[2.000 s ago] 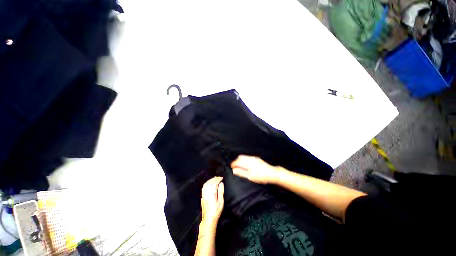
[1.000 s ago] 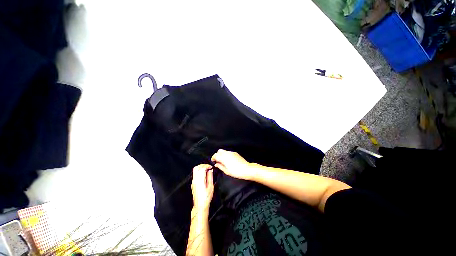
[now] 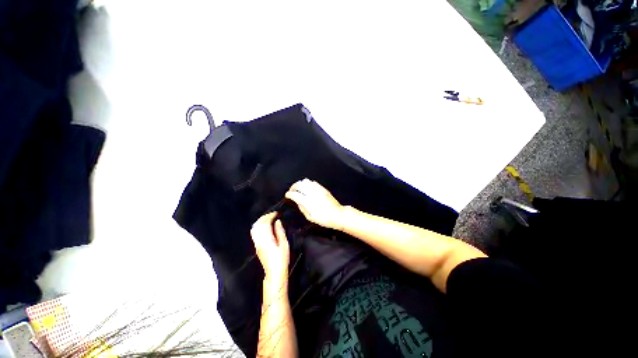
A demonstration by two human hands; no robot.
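A black vest [image 3: 336,168] lies spread on the white table, with a dark hanger [image 3: 201,115] hook above its neckline. Faint thread lines show on the front below the neck. My left hand [image 3: 270,241] pinches the front edge of the vest near its centre. My right hand [image 3: 313,203] pinches the same edge just above and to the right, fingertips close to the left ones. Shiny dark lining shows below the hands. Whether a needle or button is between the fingertips cannot be told.
Dark jackets [image 3: 42,154] are piled at the left. Small snips [image 3: 463,98] lie on the white table [image 3: 392,63] at the right. Thread lengths [image 3: 168,335] and a checked sheet [image 3: 56,325] are at the near left. A blue bin [image 3: 559,49] stands on the floor.
Both hands have moved up the vest front towards the neckline, still close together. The camera view has shifted, so the vest and hanger appear further left.
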